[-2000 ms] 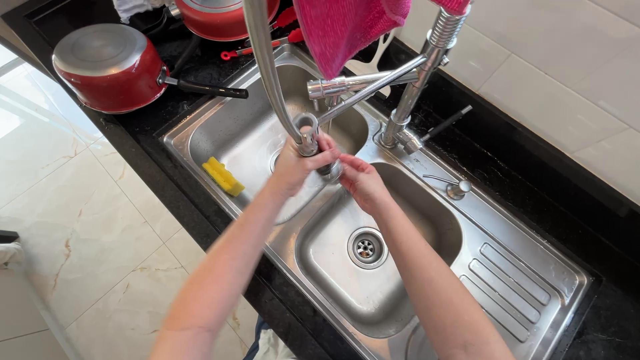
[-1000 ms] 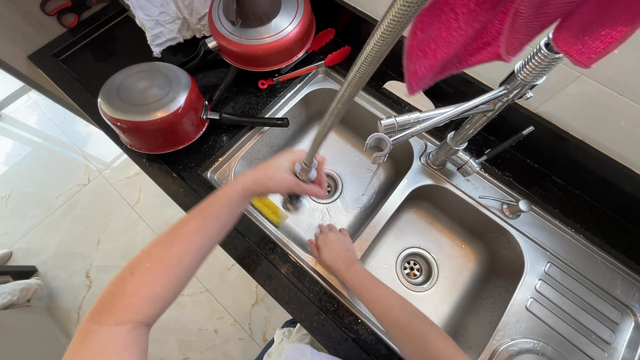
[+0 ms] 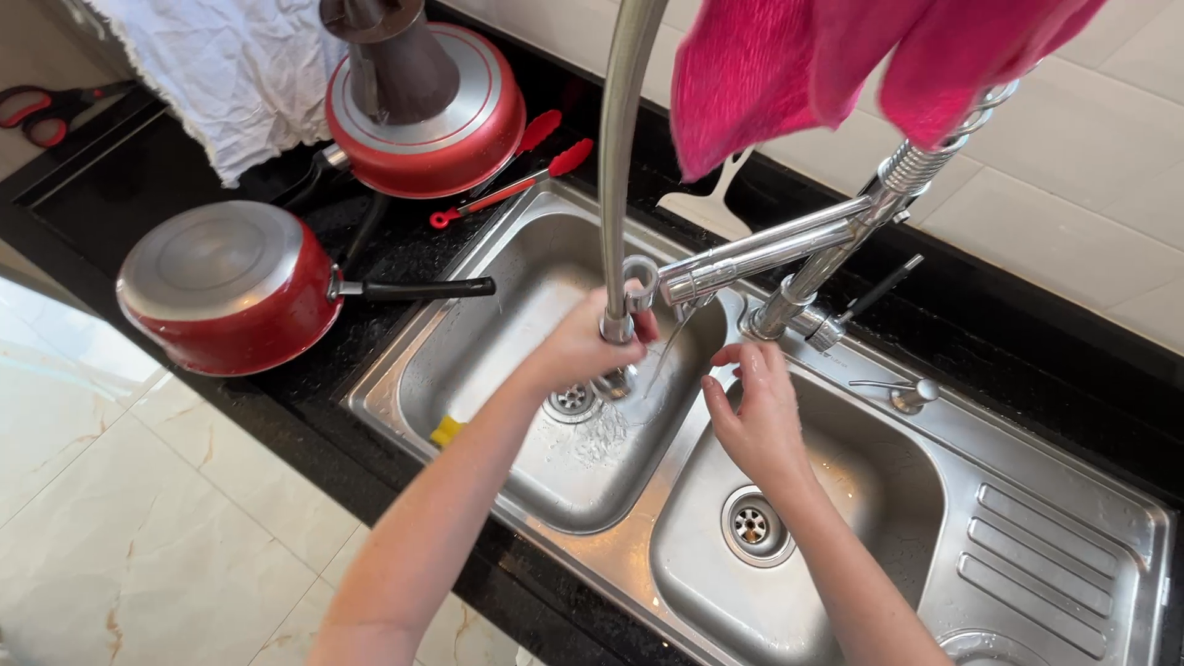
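Note:
My left hand (image 3: 587, 342) grips the pull-down spray head (image 3: 615, 381) at the end of a flexible metal faucet hose (image 3: 622, 166), over the left basin (image 3: 564, 490) of a steel double sink. Water splashes near that basin's drain (image 3: 572, 403). The faucet's metal holder ring (image 3: 640, 277) is right beside my left fingers. My right hand (image 3: 757, 407) is raised over the upper left part of the right basin (image 3: 888, 472), fingers apart and holding nothing. A yellow sponge (image 3: 448, 431) lies at the left basin's near edge, partly hidden by my left forearm.
An upturned red saucepan (image 3: 227, 287) points its black handle over the sink's left rim. Behind it are another upturned red pan (image 3: 425, 111), red-tipped tongs (image 3: 513, 190), a white cloth (image 3: 231, 74) and scissors (image 3: 46, 116). A pink cloth (image 3: 786, 74) hangs over the faucet (image 3: 777, 250).
My left hand has brought the spray head from low in the left basin back beside the holder ring. My right hand has moved from the basin divider toward the faucet base.

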